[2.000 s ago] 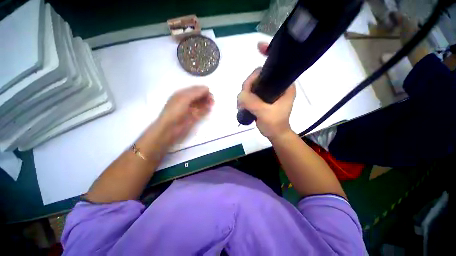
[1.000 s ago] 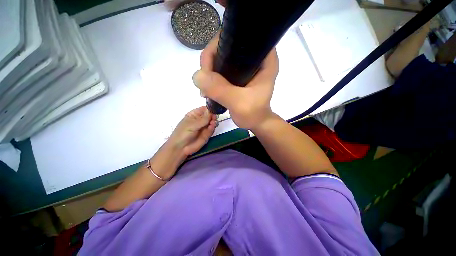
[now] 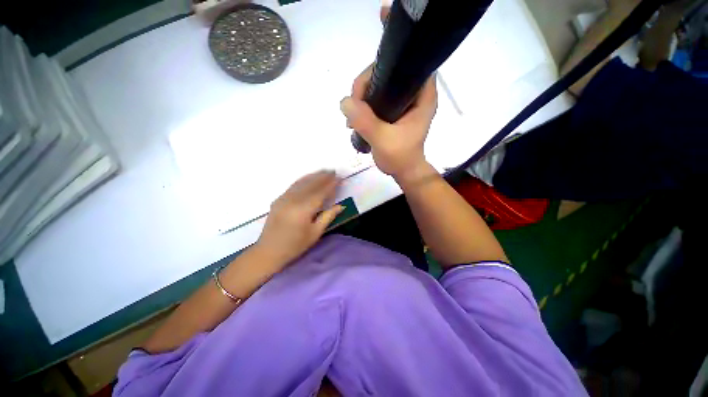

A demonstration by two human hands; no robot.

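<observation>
My right hand [image 3: 400, 128] grips the thick black electric screwdriver [image 3: 419, 50], tilted with its nose down over the white panel [image 3: 248, 159]. The panel lies on the white work sheet [image 3: 101, 256] and shows mainly by its thin front edge line. My left hand [image 3: 299, 213] is partly blurred at the panel's front edge, fingers bent and thumb apart; whether it holds a screw cannot be seen. The driver tip is too small to make out. The round dark-rimmed dish of screws [image 3: 250, 43] sits behind the panel.
A tall uneven stack of white panels [image 3: 50, 147] stands at the left. Another panel edge shows right of the screwdriver. The black cord [image 3: 543, 97] curves down at the right. A neighbouring person's dark sleeve [image 3: 605, 132] and a red stool [image 3: 504, 205] are at the right.
Since one second ago the screwdriver nose has lifted away from my left fingertips, and the two hands have moved apart. The dish and stack appear further left as the view shifted.
</observation>
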